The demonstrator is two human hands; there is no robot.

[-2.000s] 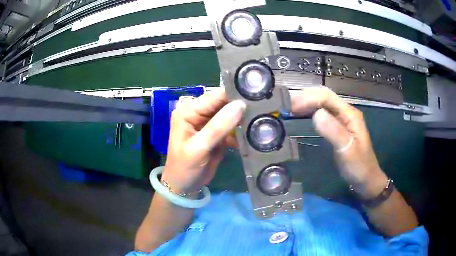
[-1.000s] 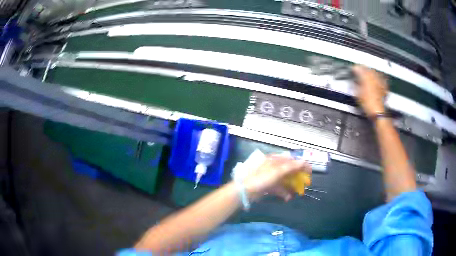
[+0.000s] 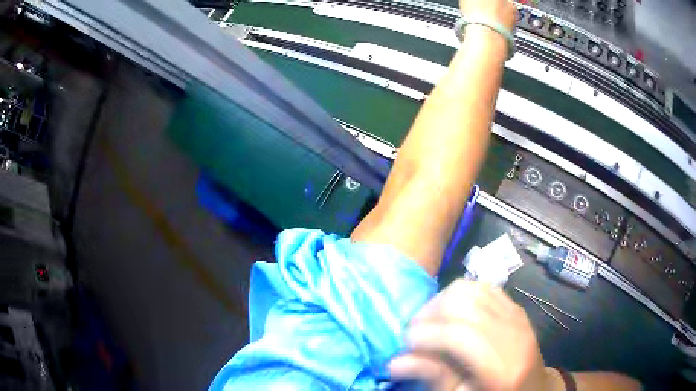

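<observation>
My left hand (image 3: 487,9) reaches far over the rails and is cut off by the top edge, so its fingers are hidden. My right hand (image 3: 477,336) is blurred, low in front of my body, fingers bent; what it holds cannot be told. A squeeze bottle (image 3: 568,264) lies on the green bench beside a crumpled white wipe (image 3: 496,261). Thin tweezers (image 3: 546,305) lie below them. A blue bin (image 3: 462,227) is mostly hidden behind my left forearm.
Fixture plates (image 3: 555,189) with rings lie along the line's near edge. White conveyor rails (image 3: 595,145) run across the view. A row of round pockets (image 3: 595,49) is beyond them. A grey frame post (image 3: 252,76) crosses at left. A blue thing (image 3: 229,205) is low beside the aisle.
The view has turned. My left hand has moved from the wipe to far over the rails. My right hand has come back from the rails to my body. The carrier is no longer seen clearly.
</observation>
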